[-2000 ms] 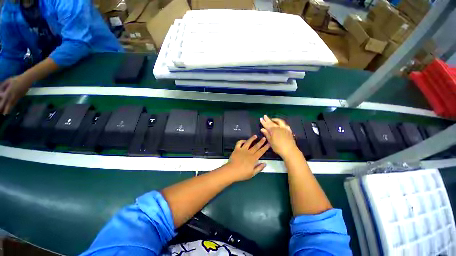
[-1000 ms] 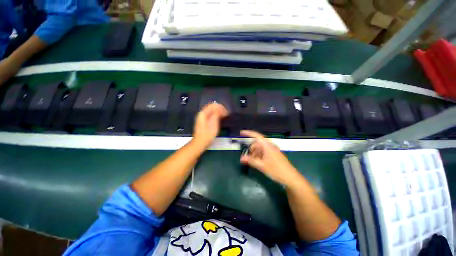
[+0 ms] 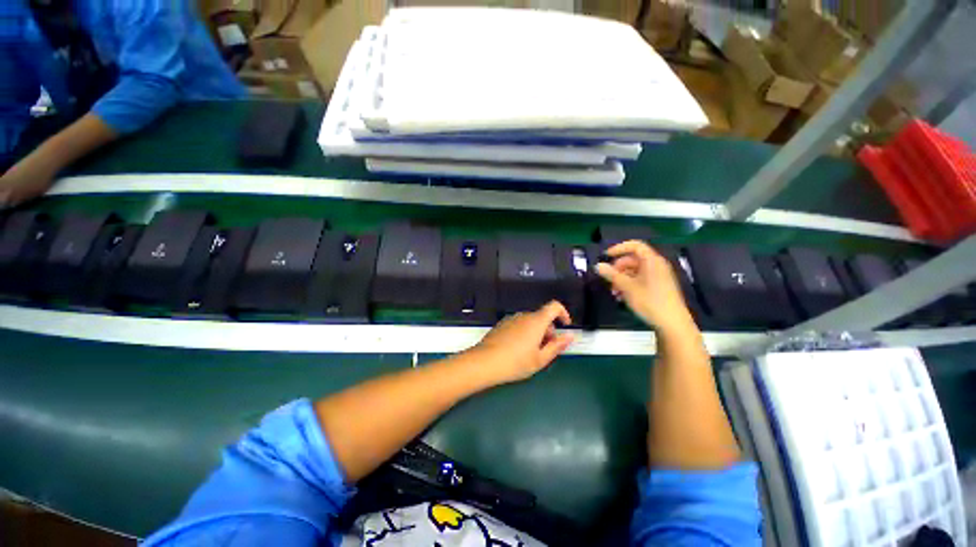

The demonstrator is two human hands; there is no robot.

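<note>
A row of black boxes lies on the green belt, with wide lids [image 3: 408, 280] between narrower base sections. One base holds a watch with a bright white face [image 3: 579, 260], lying between my hands. My left hand [image 3: 524, 342] is at the near edge of that base, thumb and forefinger apart, with nothing visible in it. My right hand [image 3: 644, 286] is over the boxes just right of the bright face, fingers bent; its fingertips blend with the dark boxes, so a hold cannot be told. Black watches [image 3: 447, 470] lie in a pile at my lap edge.
White blister trays [image 3: 524, 75] are stacked beyond the belt, more [image 3: 856, 449] at near right. A grey post [image 3: 835, 118] slants at right, by a red bin [image 3: 923, 182]. A single black box [image 3: 270, 135] sits on the far ledge. A person's arm [image 3: 64, 150] reaches in at far left.
My right hand has moved from above the near rail, where it held a small dark thing, up and right over the boxes. My left hand has moved right and down to the near box edge.
</note>
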